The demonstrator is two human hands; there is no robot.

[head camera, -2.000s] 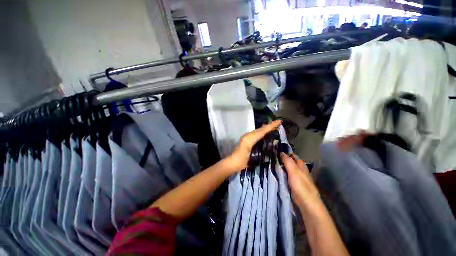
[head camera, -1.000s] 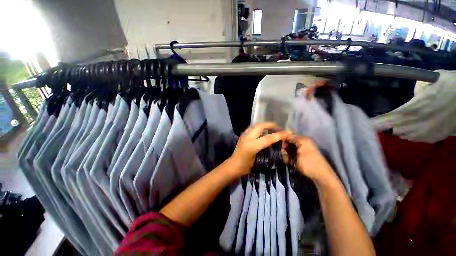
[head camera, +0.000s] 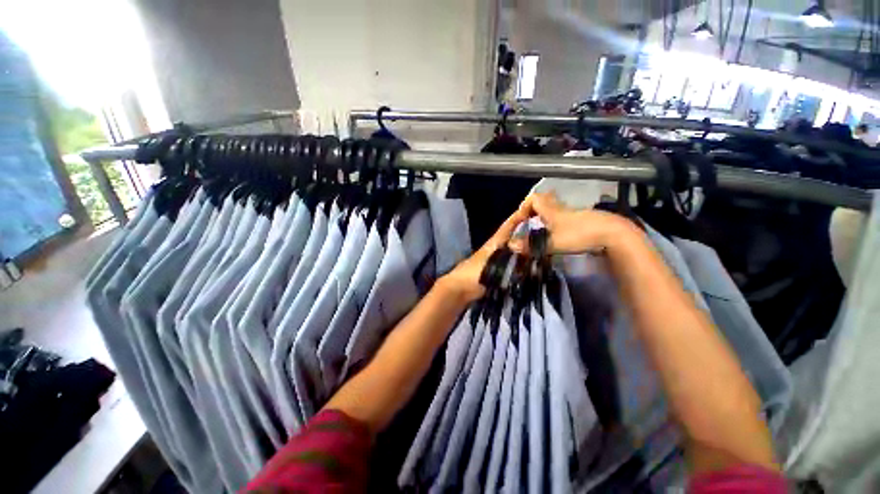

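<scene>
A bunch of light blue-grey garments (head camera: 502, 396) hangs from black clothes hangers (head camera: 518, 275) in front of me, below the rail. My left hand (head camera: 475, 270) is closed around the left side of the hanger hooks. My right hand (head camera: 560, 230) is on the top of the same hooks from the right, its fingers touching my left hand. The fingertips are partly hidden behind the hooks. The grey metal garment rail (head camera: 560, 166) runs across just above and behind my hands.
A long row of blue-grey garments (head camera: 222, 318) hangs on the rail at left. More grey garments (head camera: 733, 309) hang on the rail at right, beside pale cloth (head camera: 849, 386). Black garments (head camera: 48, 405) lie on a white table (head camera: 87, 453) at lower left. A second rail (head camera: 434, 118) is behind.
The view has swung left. The bunched hangers are now held higher, near the rail. The grey garments at right, blurred beside a reddish hand before, now hang on the rail without that hand.
</scene>
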